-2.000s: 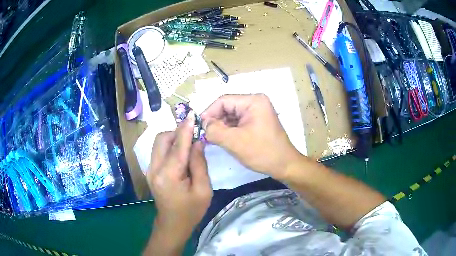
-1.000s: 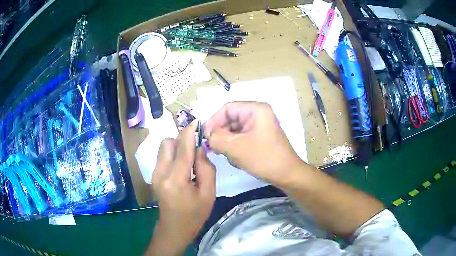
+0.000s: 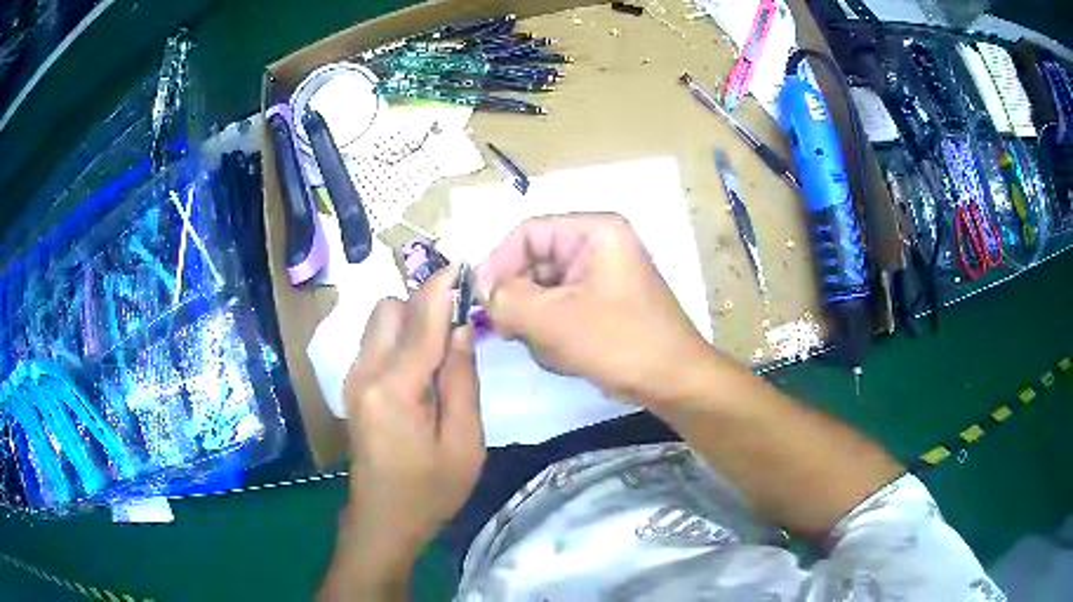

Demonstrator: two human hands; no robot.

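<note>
My left hand (image 3: pixel 414 406) holds a narrow dark piece (image 3: pixel 462 296) upright between thumb and fingers over the white paper (image 3: pixel 659 223). Most of the piece is hidden by the fingers. My right hand (image 3: pixel 565 300) pinches at its upper end, thumb and forefinger together; what lies between the tips is too small to tell. A bit of purple (image 3: pixel 480 318) shows between the hands. A small rounded pink-and-black part (image 3: pixel 420 261) lies just beyond my left fingertips.
Black-and-purple arms (image 3: pixel 302 223) and a white ring (image 3: pixel 341 108) lie at left, circuit boards (image 3: pixel 471 73) at the back. Tweezers (image 3: pixel 741 223), a pen-like tool (image 3: pixel 741 129) and a blue electric screwdriver (image 3: pixel 827 188) lie at right. A blue-lined bin (image 3: pixel 253 459) stands left.
Both hands stay together around the dark piece with only small shifts. The whole view has shifted slightly, and the loose things on the cardboard keep their places.
</note>
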